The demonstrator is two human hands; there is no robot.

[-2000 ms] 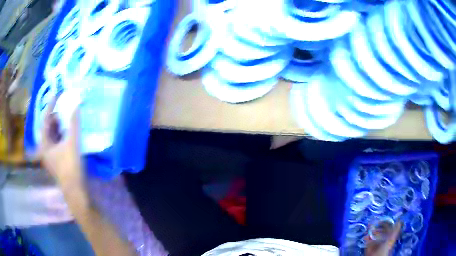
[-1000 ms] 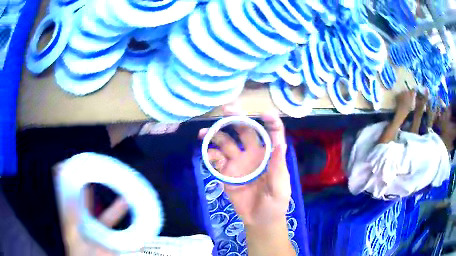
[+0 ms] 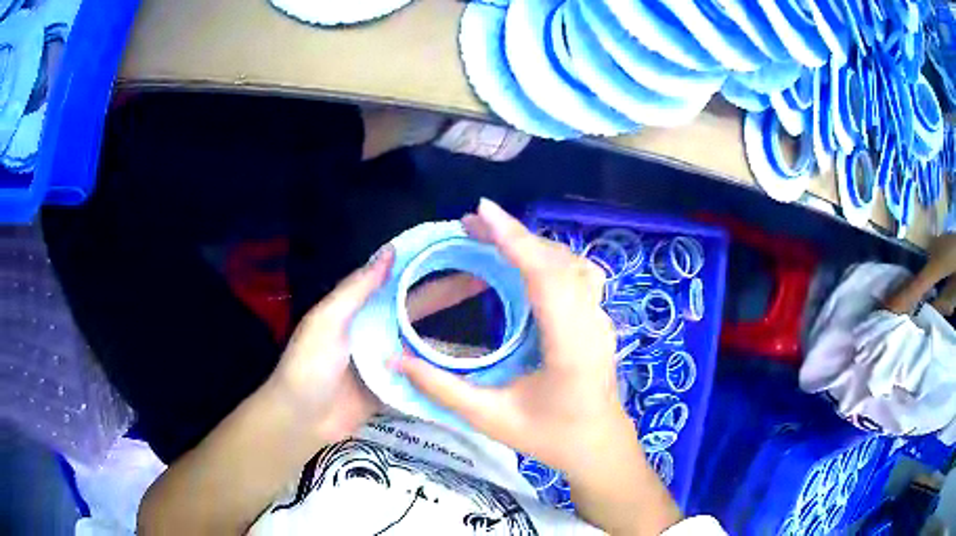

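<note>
A pale flange ring (image 3: pixel 379 361) is held above my lap, its ridged edge showing at the upper left. An inner ring (image 3: pixel 407 314) sits at its central hole like a raised collar. My left hand (image 3: pixel 330 351) grips the flange ring by its left side. My right hand (image 3: pixel 556 340) has its thumb and fingers around the inner ring and the flange ring's right side. Whether the inner ring is fully seated cannot be told.
The inner-ring bin (image 3: pixel 708 366) stands right of my lap. Overlapping assembled rings (image 3: pixel 629 73) lie on the brown bench (image 3: pixel 273 52). A blue flange-ring tray (image 3: pixel 89 94) is at upper left, a red stool (image 3: pixel 786 298) at right. Another person's sleeve (image 3: pixel 881 351) shows at far right.
The inner ring and flange ring were apart in separate hands; now both hands have come together and the inner ring is at the flange ring's hole. The view has shifted.
</note>
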